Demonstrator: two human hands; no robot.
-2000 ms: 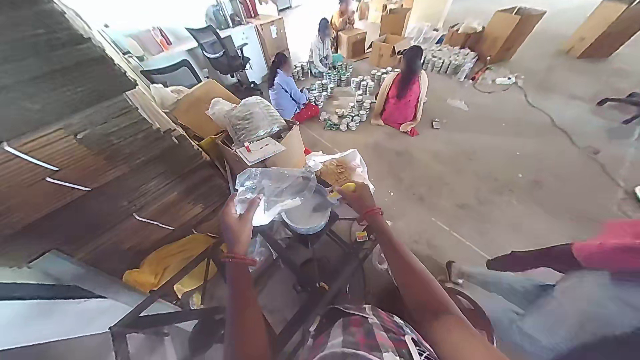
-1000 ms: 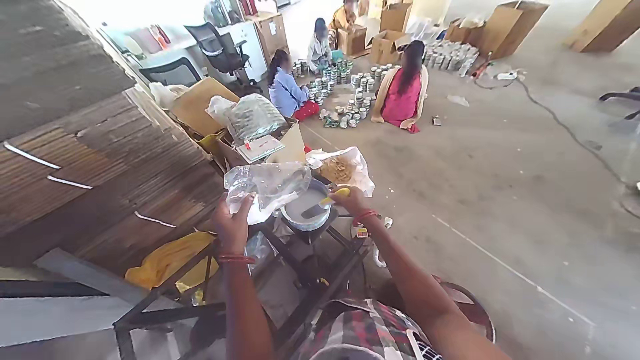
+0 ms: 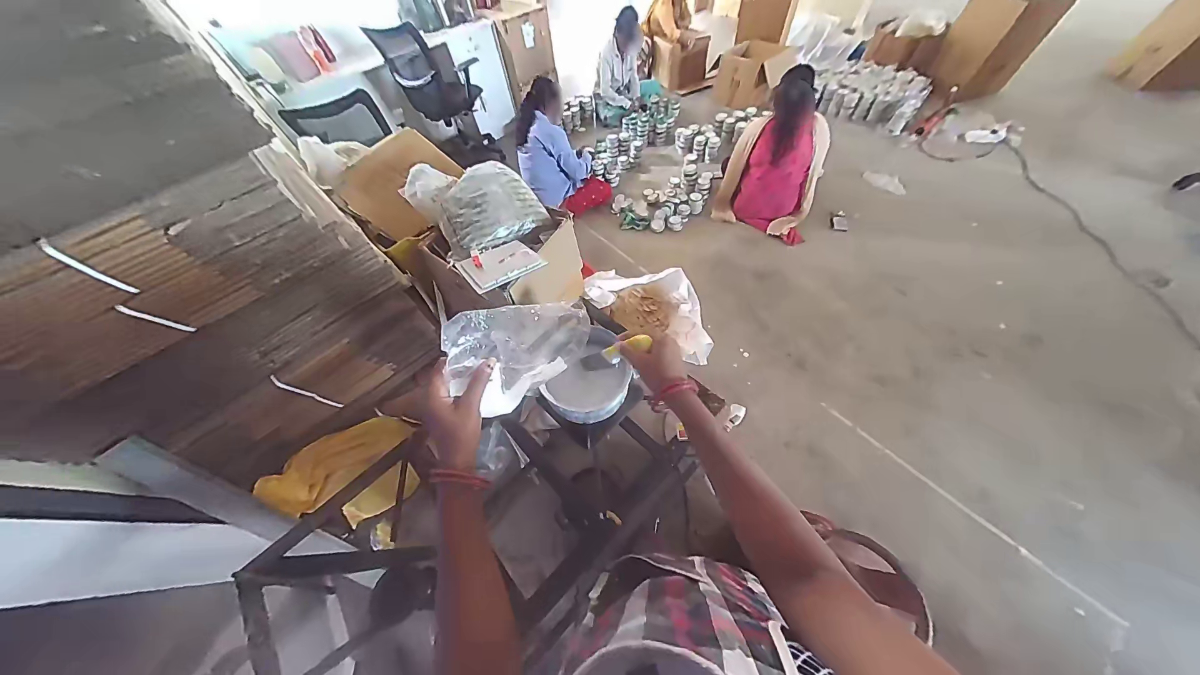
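Note:
My left hand (image 3: pixel 457 408) grips the edge of a clear plastic bag (image 3: pixel 516 342) with something white in its lower part. The bag leans over the left rim of a round pan (image 3: pixel 589 394), which stands on a dark metal frame. In my right hand (image 3: pixel 656 361) is the yellow handle of a scraper (image 3: pixel 600 359), its flat grey blade over the pan. Pale material fills much of the pan, though the bag hides part of it. Just behind my right hand lies an open white sack (image 3: pixel 692 319) with brown, crumbly material (image 3: pixel 642 307).
A cardboard box (image 3: pixel 560 267) holding a plastic-wrapped bundle (image 3: pixel 497 208) stands beyond the pan. Stacked corrugated sheets (image 3: pixel 187 319) rise at left, with a yellow cloth (image 3: pixel 328 469) below. Several people sit on the floor among many small containers (image 3: pixel 689 178). A cable (image 3: pixel 1078 206) lies at right.
The other person's arm and legs at the right edge two seconds ago are out of view. The scraper blade, over the pan one second ago, remains there. Both hands keep their holds.

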